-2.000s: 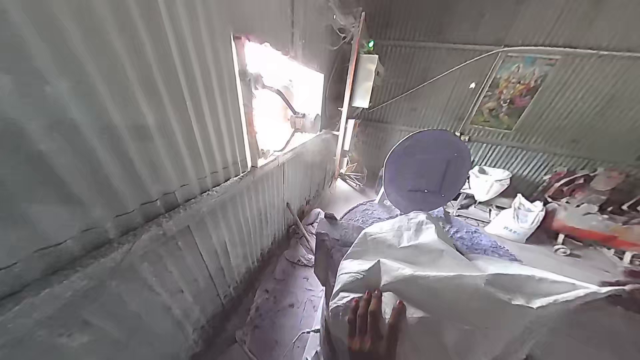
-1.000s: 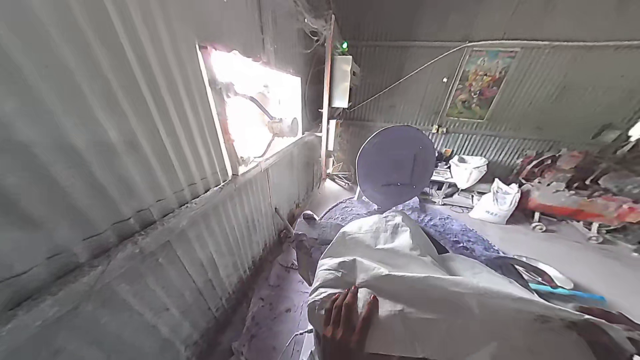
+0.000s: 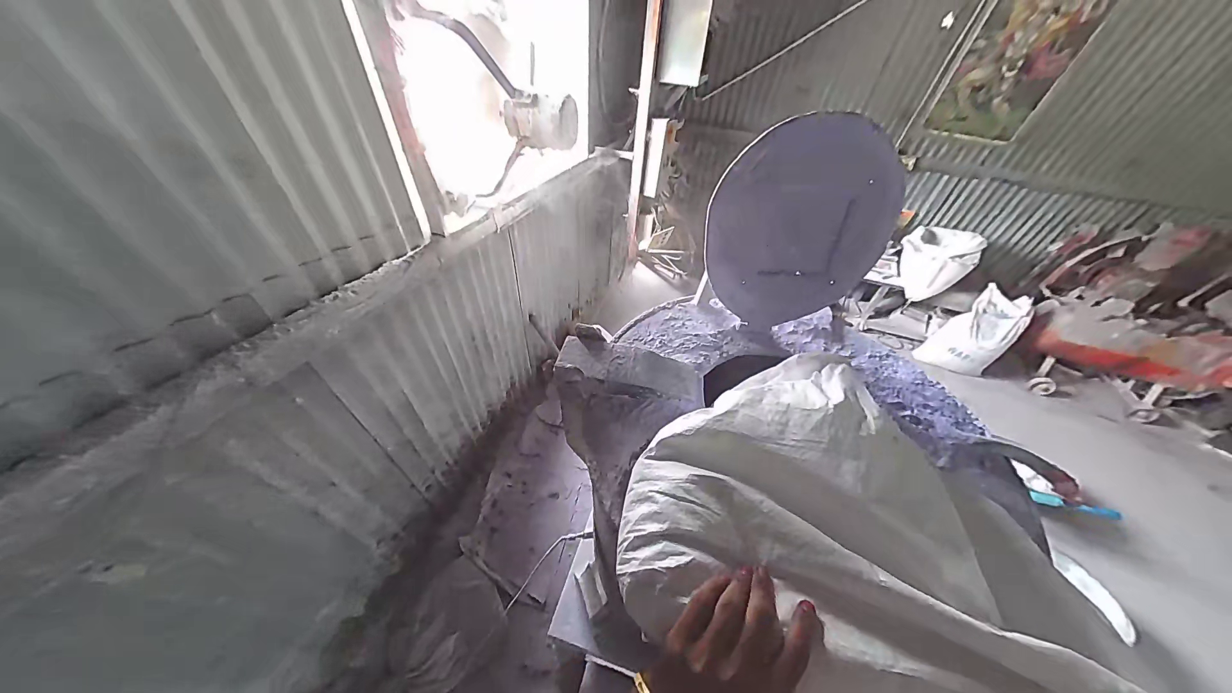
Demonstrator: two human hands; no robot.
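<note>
A large white woven sack lies tilted across the near side of a round, powder-covered machine. Its upper end rests beside a dark round opening in the machine top. My left hand lies on the sack at bottom centre, fingers spread and slightly bent, pressing on the fabric. Behind the opening, a round grey lid stands raised. Nothing of my right hand shows; the sack's near end runs out of the frame at lower right.
A corrugated metal wall with a bright window opening runs along the left. White sacks stand at the back right, near a red wheeled frame. A blue strip lies right of the machine.
My right hand, seen at the right edge one second ago, is out of view. My left hand stays on the sack. The view has moved closer to the machine.
</note>
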